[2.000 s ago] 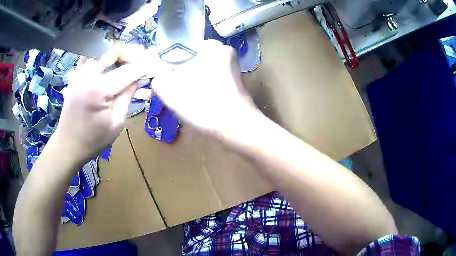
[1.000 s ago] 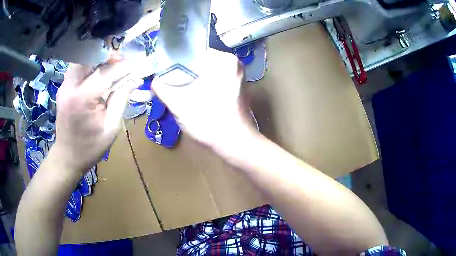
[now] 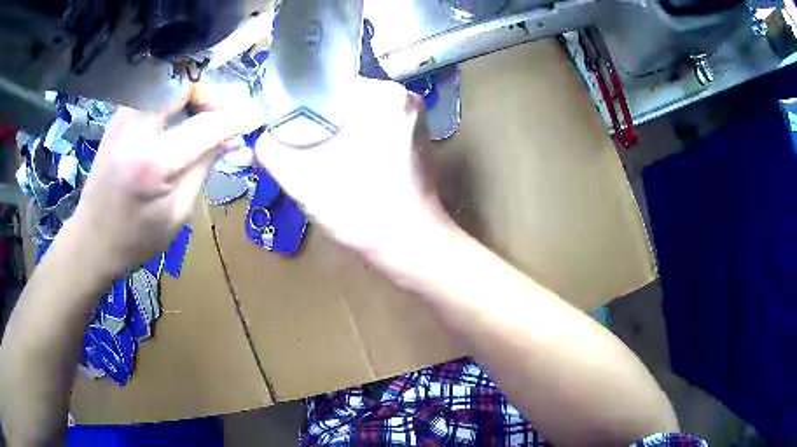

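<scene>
My left hand is at the sewing machine, thumb and fingers pinched together near the needle area; what it holds is hidden or washed out by glare. My right hand lies beside and partly under the pale machine head, its fingertips hidden. A blue key-ring pouch with a silver ring lies on the cardboard between my hands. A grey and blue piece lies behind my right hand. A grey rounded piece lies next to my left hand.
Pale curved strips are heaped at the left, with blue and grey panels below them. Brown cardboard covers the table. A red-handled tool lies at the upper right, beside dark blue cloth.
My left hand has shifted slightly left and down. My right hand stays by the machine head. The view has shifted a little, and more of the lower-left panels show.
</scene>
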